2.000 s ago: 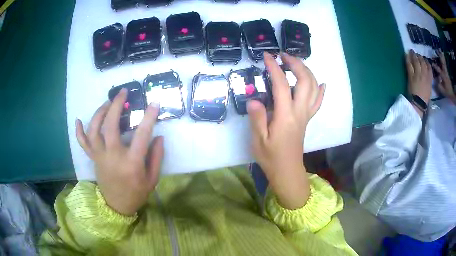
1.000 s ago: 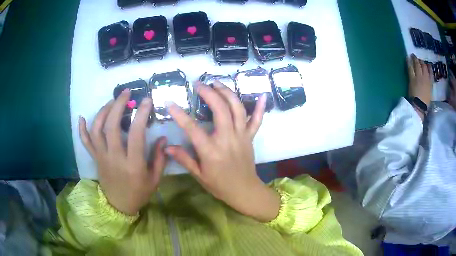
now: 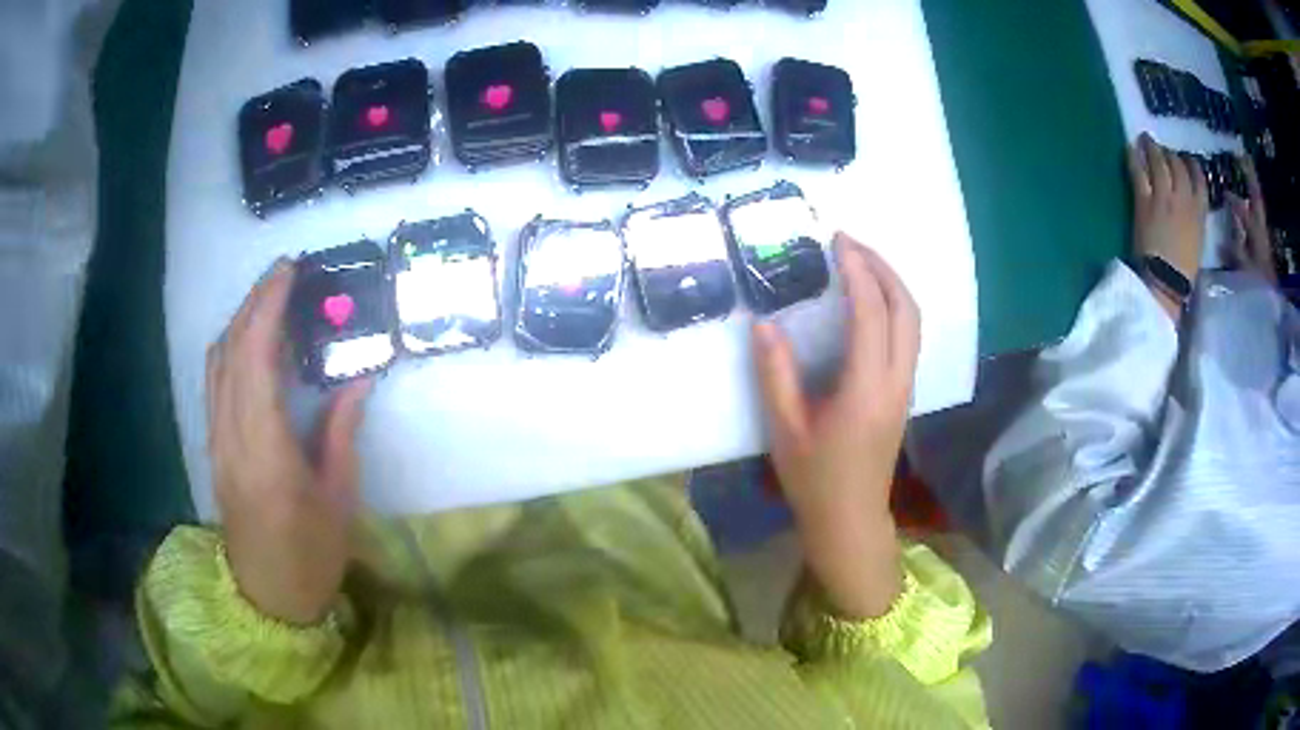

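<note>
Strapless smartwatches lie face up in rows on a white foam board [image 3: 570, 428]. My left hand [image 3: 278, 428] has its fingertips and thumb around the leftmost front-row watch [image 3: 339, 310], which shows a pink heart. My right hand [image 3: 848, 399] is beside the rightmost front-row watch [image 3: 779, 250], fingers and thumb apart, holding nothing. That watch shows green marks. The three front-row watches between, such as the middle one [image 3: 570, 285], have strong white glare. The middle-row watches, such as one with a heart [image 3: 498, 100], all show pink hearts. A third row is cut off at the top.
A green mat [image 3: 1015, 186] lies under the board. At the right, a person's hand [image 3: 1172, 214] and pale smock sleeve [image 3: 1155, 456] are at another board with watches [image 3: 1183, 94]. My yellow sleeves are at the bottom.
My right hand has moved right, away from the middle front-row watches, to the rightmost one. My left hand has closed in around the leftmost watch. The view has shifted slightly.
</note>
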